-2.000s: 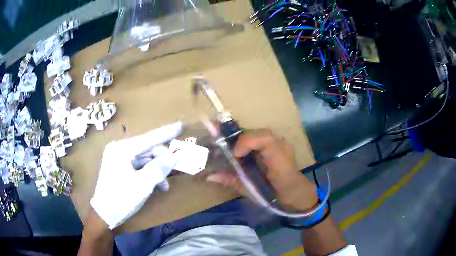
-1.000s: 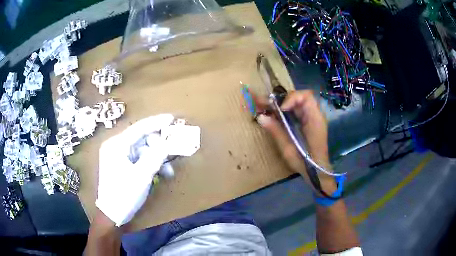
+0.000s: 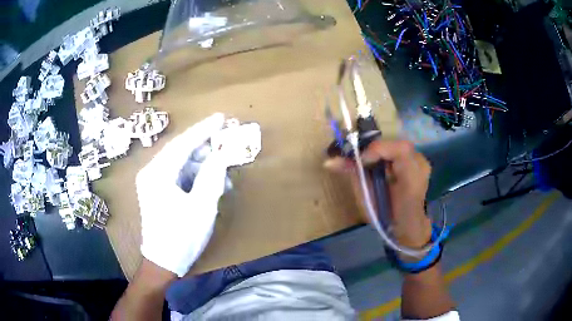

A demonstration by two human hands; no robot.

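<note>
My left hand [image 3: 185, 188], in a white glove, holds a white plastic housing [image 3: 243, 144] between thumb and fingers above the cardboard sheet [image 3: 282, 188]. My bare right hand [image 3: 395, 182] grips the dark handle of a soldering iron [image 3: 364, 110], its barrel pointing away from me. A pale feed tube [image 3: 365, 204] loops from the iron over the wrist, beside a blue wrist strap [image 3: 426, 256]. A blurred blue lead wire [image 3: 334, 128] sticks up by the fingertips of my right hand. The iron is apart from the housing.
White housings lie in a loose heap [image 3: 47, 144] at left, two [image 3: 149, 124] on the cardboard. A clear extractor hood [image 3: 244, 19] hangs at the top. Coloured lead wires [image 3: 448, 56] are piled at upper right. A small circuit board [image 3: 24, 238] lies at lower left.
My right hand moved right, away from the housing, picked up a blue wire, then shifted slightly down in view. My left hand raised the housing away from my body.
</note>
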